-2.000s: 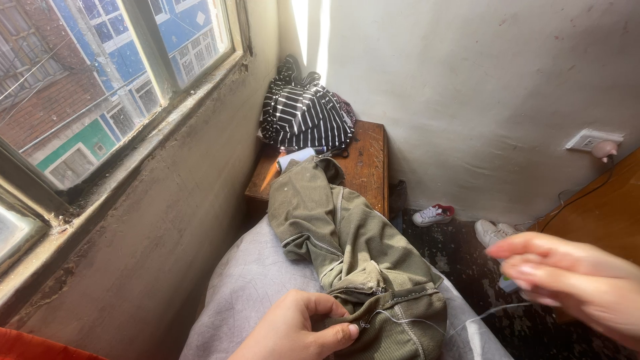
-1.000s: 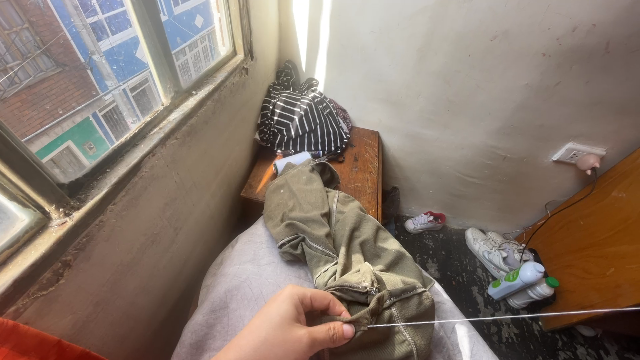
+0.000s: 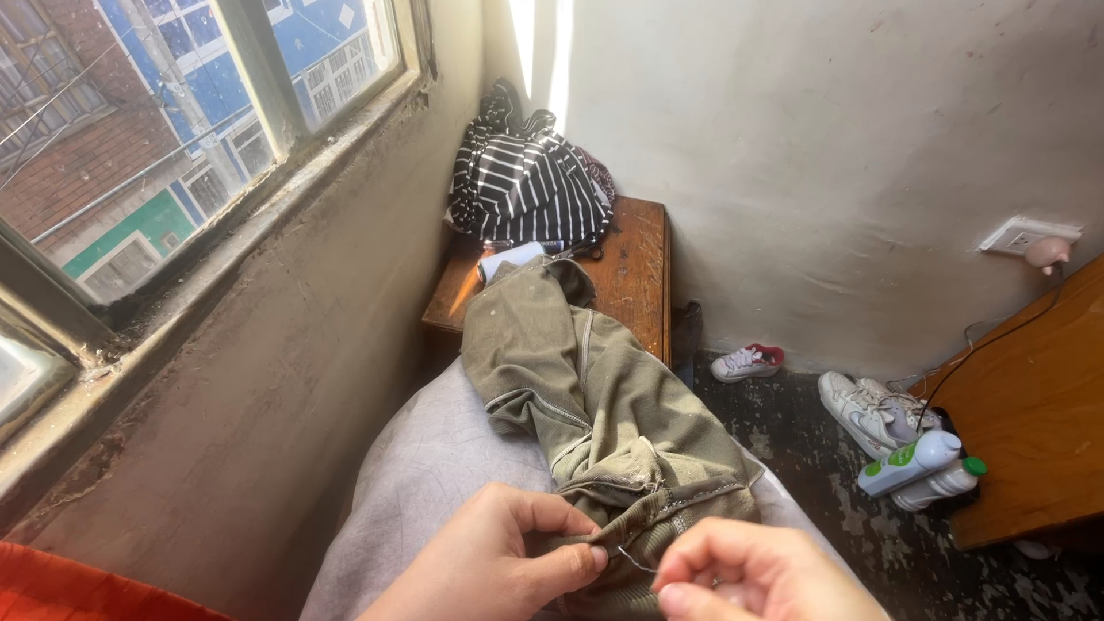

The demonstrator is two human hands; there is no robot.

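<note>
Olive-green trousers or a similar garment [image 3: 621, 388], with pale seam stitching, lie over a grey cloth-covered surface [image 3: 423, 466] and reach onto a wooden nightstand. My left hand [image 3: 509, 552] pinches a fold of the garment between thumb and forefinger at the bottom middle. Just right of it, my right hand [image 3: 742, 573] has its fingertips drawn together at the end of a short white thread [image 3: 636, 561] that comes out of the cloth. Whether a needle is between those fingertips cannot be seen.
On the wooden nightstand [image 3: 634, 259] are a striped black-and-white cloth [image 3: 530, 185], a white thread cone [image 3: 517, 257], an orange pointed object [image 3: 466, 289] and dark-handled scissors [image 3: 586, 250]. A window [image 3: 172, 112] is at left. Shoes [image 3: 862, 414] and bottles [image 3: 910, 463] stand right, by a wooden panel [image 3: 1035, 414].
My right hand, out of view one second ago with the thread stretched taut to the right, is back close to my left hand. My left hand keeps its pinch on the garment.
</note>
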